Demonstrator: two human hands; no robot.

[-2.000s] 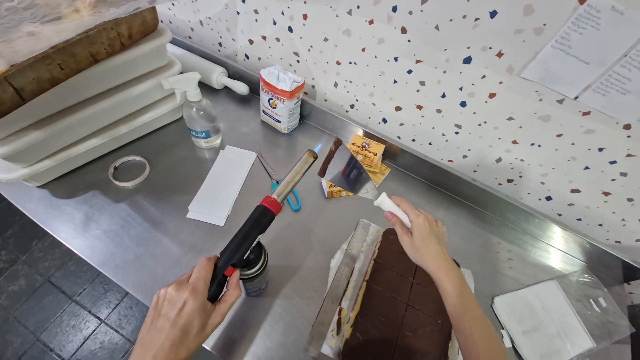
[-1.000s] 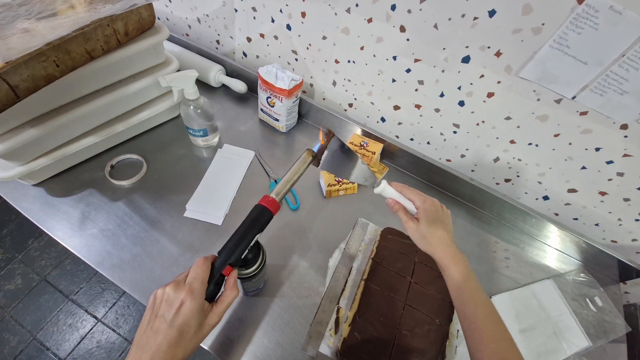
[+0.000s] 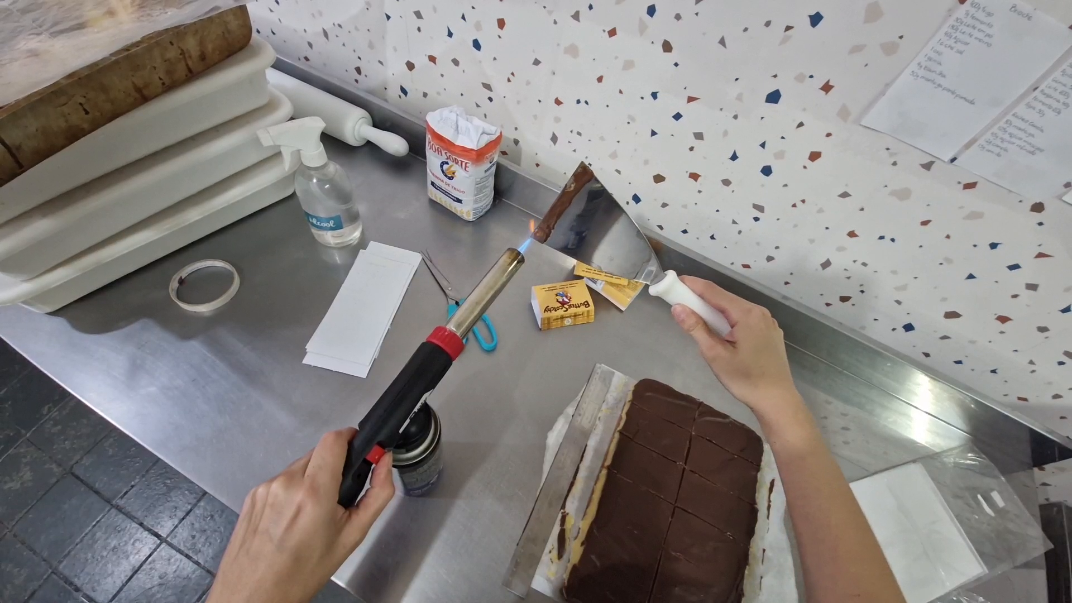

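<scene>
My left hand (image 3: 306,511) is closed round the black handle of a lit blowtorch (image 3: 419,385) with a gas can under it. A small flame leaves its metal nozzle and reaches the lower end of the chocolate-smeared edge of a wide metal scraper (image 3: 607,226). By its white handle, my right hand (image 3: 733,335) grips this scraper, blade raised over the bench. Below, a scored chocolate-topped slab cake (image 3: 670,494) lies on paper, with a metal bar (image 3: 565,477) along its left side.
Near the scraper are a small yellow box (image 3: 562,304), blue-handled scissors (image 3: 481,331) and white card strips (image 3: 364,310). Farther off stand a flour bag (image 3: 462,167), a spray bottle (image 3: 328,201), a rolling pin (image 3: 335,113) and stacked white trays (image 3: 167,184). A tape roll (image 3: 204,286) lies left.
The scraper has tilted, its smeared edge now rising up and to the right, higher than before. The flame now meets that edge near its lower end. Both hands keep their hold.
</scene>
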